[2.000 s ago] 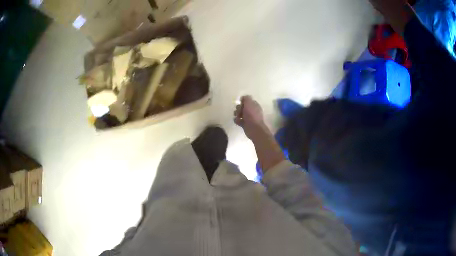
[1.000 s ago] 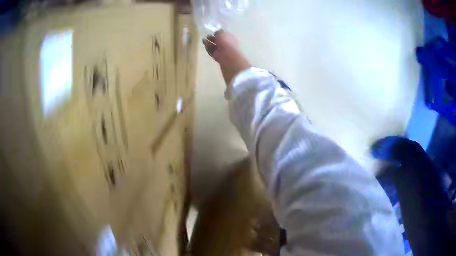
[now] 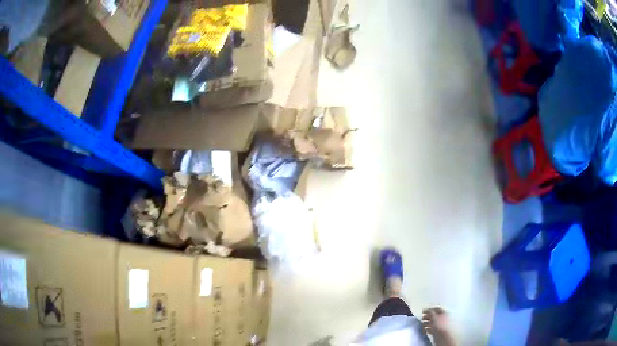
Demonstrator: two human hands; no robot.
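My right hand (image 3: pixel 438 324) is small and partly cut off at the bottom edge, beside my clothing. Its fingers look slightly curled, and I cannot tell whether it holds anything. My left hand is out of the picture. Brown cartons (image 3: pixel 159 297) with white labels stand in a row at the lower left. Crumpled brown packing paper (image 3: pixel 206 213) lies in a heap behind them. A crumpled clear or white plastic bag (image 3: pixel 287 226) lies on the floor beside the heap.
A blue rack (image 3: pixel 81 128) stands at the left. An opened carton (image 3: pixel 254 64) with yellow packs (image 3: pixel 210 30) is at the upper left. A blue stool (image 3: pixel 544 263) and red stools (image 3: pixel 524 159) line the right, with people in blue clothing (image 3: pixel 578 101). My shoe (image 3: pixel 391 263) is on the pale floor.
The view has swung from the large cartons to a floor aisle. My right hand has gone from the upper middle, near clear plastic, to the bottom edge beside my body.
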